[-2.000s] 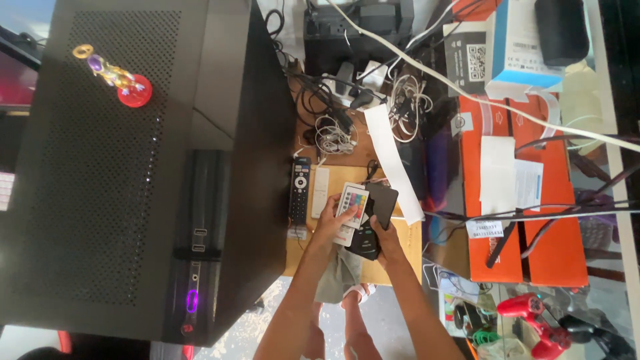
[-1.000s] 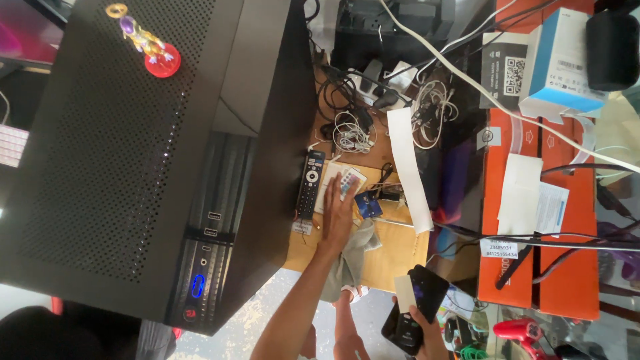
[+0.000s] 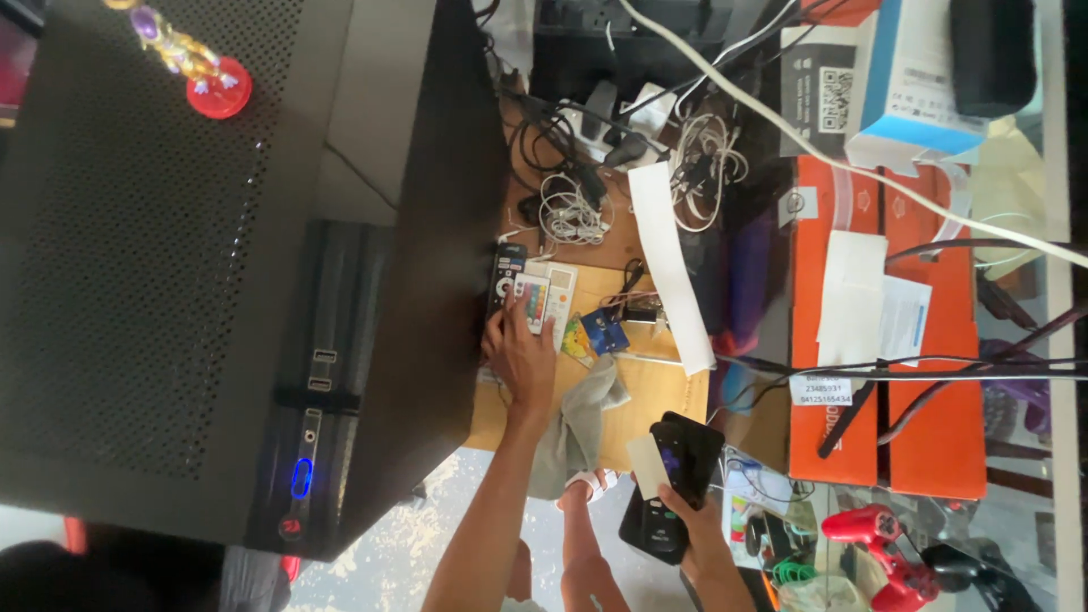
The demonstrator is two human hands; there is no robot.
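My left hand (image 3: 520,353) lies with its fingers on a small white remote with coloured buttons (image 3: 533,299), beside and partly over a larger white remote (image 3: 559,293). A black remote control (image 3: 507,270) lies along the left edge, next to the computer case. In my right hand (image 3: 693,514) are a dark smartphone (image 3: 693,450), a pale card-like piece (image 3: 648,466) and another black device with buttons (image 3: 653,525), held together at the lower right. A blue card (image 3: 605,331) and a yellow-green card (image 3: 578,342) lie right of my left hand. A grey cloth (image 3: 578,425) hangs over the wooden surface's front edge.
A black computer case (image 3: 357,170) with a figurine (image 3: 183,59) on it fills the left. Coiled cables (image 3: 574,212), a power strip (image 3: 595,119) and a long white strip (image 3: 671,272) lie behind. Orange boxes (image 3: 935,340) and a red game controller (image 3: 880,544) are at right. Loose cables cross there.
My right hand has moved down and right, away from my left hand, with the dark devices. The small coloured-button remote was in my left hand two seconds ago and now lies under its fingers.
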